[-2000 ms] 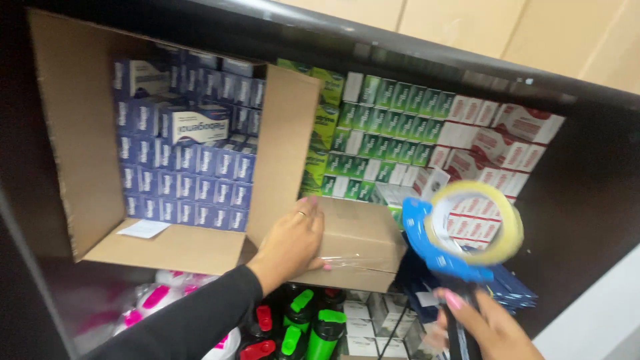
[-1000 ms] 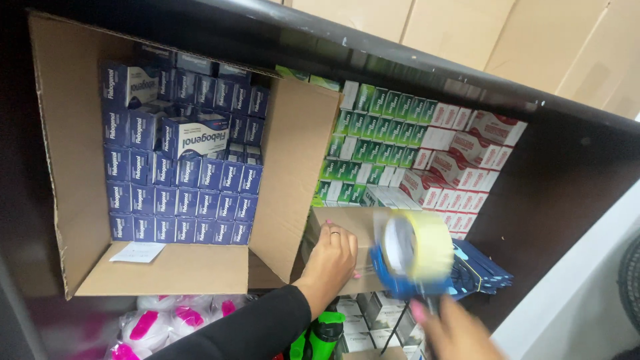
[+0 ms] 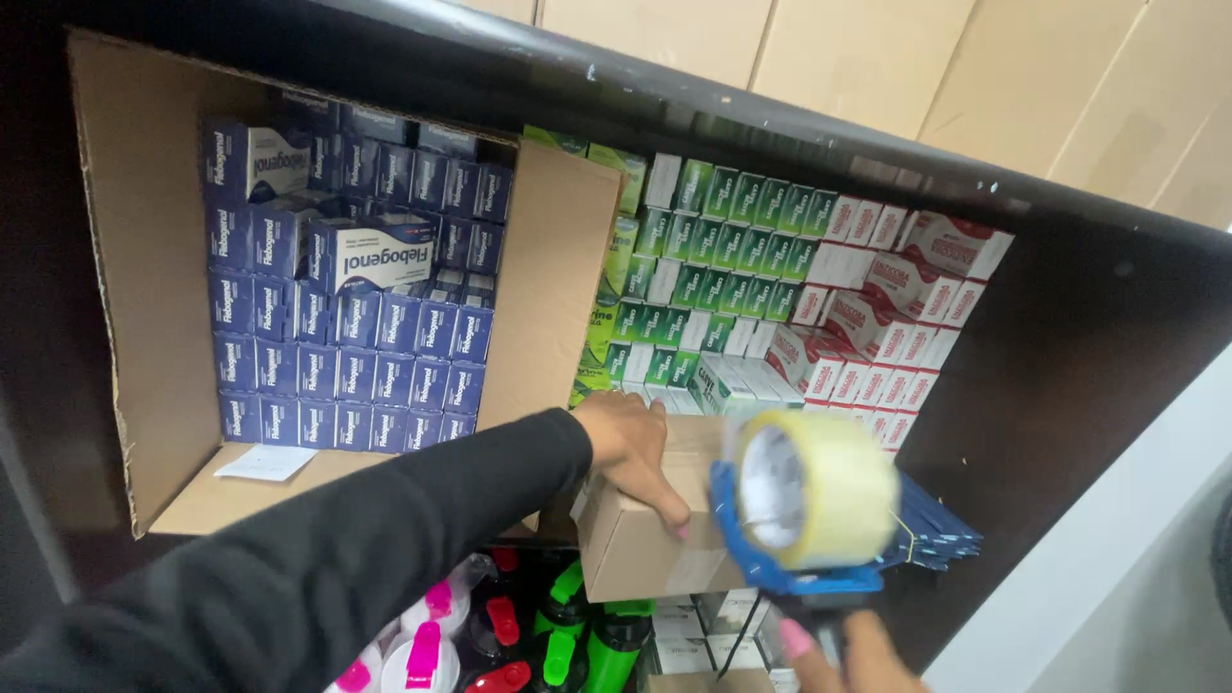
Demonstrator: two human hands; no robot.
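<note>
My left hand (image 3: 630,452) lies on a small closed cardboard box (image 3: 664,549), fingers over its top and thumb along the near side. The box has a strip of clear tape on that side. At the lower right, my right hand (image 3: 847,659) grips the dark handle of a blue tape dispenser (image 3: 741,539). The dispenser carries a large roll of clear-yellow packing tape (image 3: 833,486), blurred, in front of the box's right end and hiding it. Part of my right hand is cut off by the frame's bottom edge.
An open carton (image 3: 558,289) of blue Flebogenol boxes (image 3: 356,366) stands left. Behind are green-and-white boxes (image 3: 751,241) and red-and-white boxes (image 3: 895,356). Shaker bottles (image 3: 616,645) stand below, and banded dark blue packets (image 3: 929,529) lie right. The dark shelf edge (image 3: 674,82) runs above.
My left hand has shifted on the small box, its fingers now over the top. My right hand still holds the tape dispenser, which has moved about near the box's right end.
</note>
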